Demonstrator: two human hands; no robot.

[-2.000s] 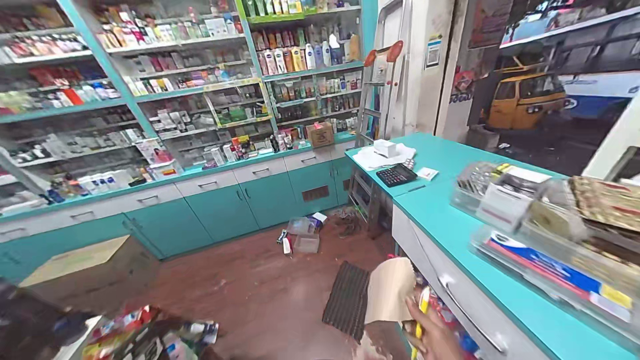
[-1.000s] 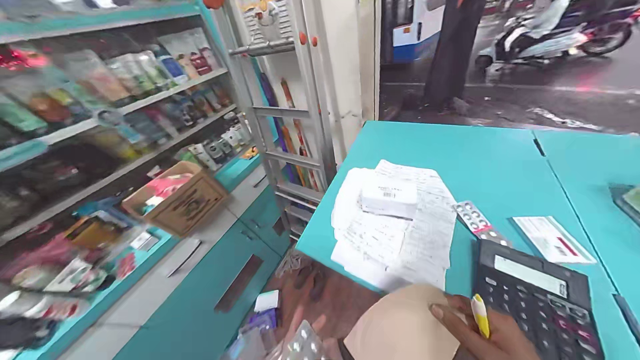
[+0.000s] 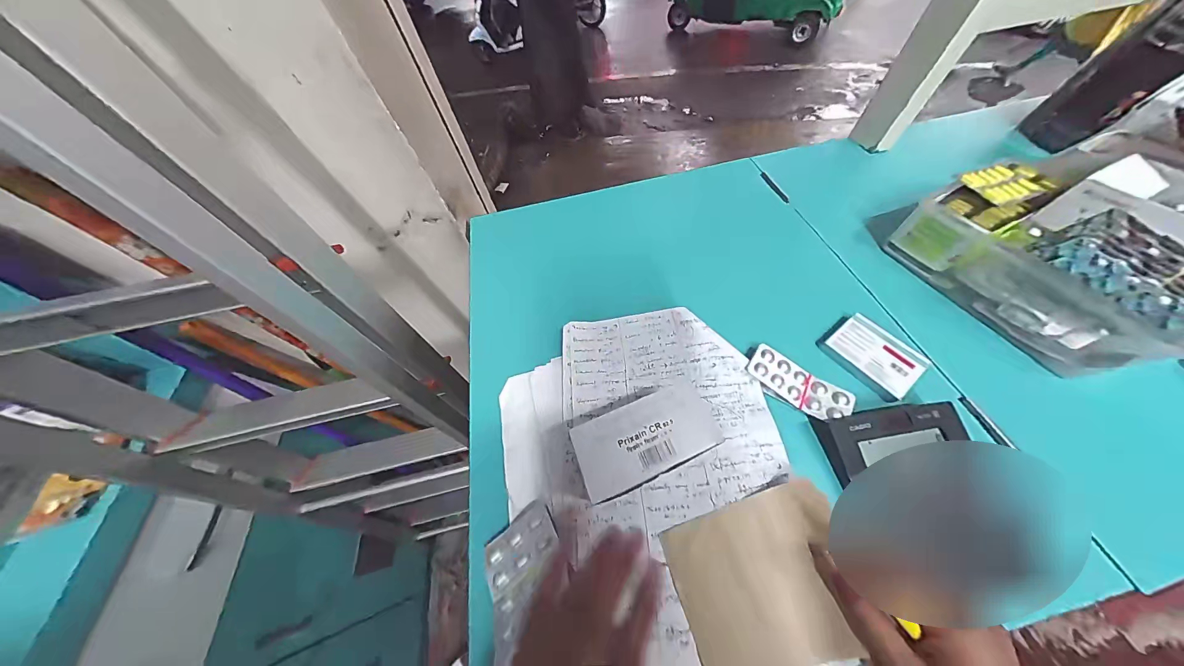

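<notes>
My right hand grips a brown paper bag by its right edge, with a yellow pen partly showing under the fingers. Blurred by motion, my left hand is over the handwritten sheets, beside a silver blister pack; whether it holds that pack is unclear. A white medicine box lies on the sheets. To their right are another blister pack, a small white box with a red stripe and a black Casio calculator, partly hidden by a blurred oval.
The teal counter has a seam across it. A clear plastic bin of blister packs stands at the right. A metal ladder leans at the left, close to the counter's edge. Beyond the counter is a wet street with a green vehicle.
The view has swung from the shelves to the counter. The brown paper bag, held above the floor two seconds ago, is now over the counter by the sheets.
</notes>
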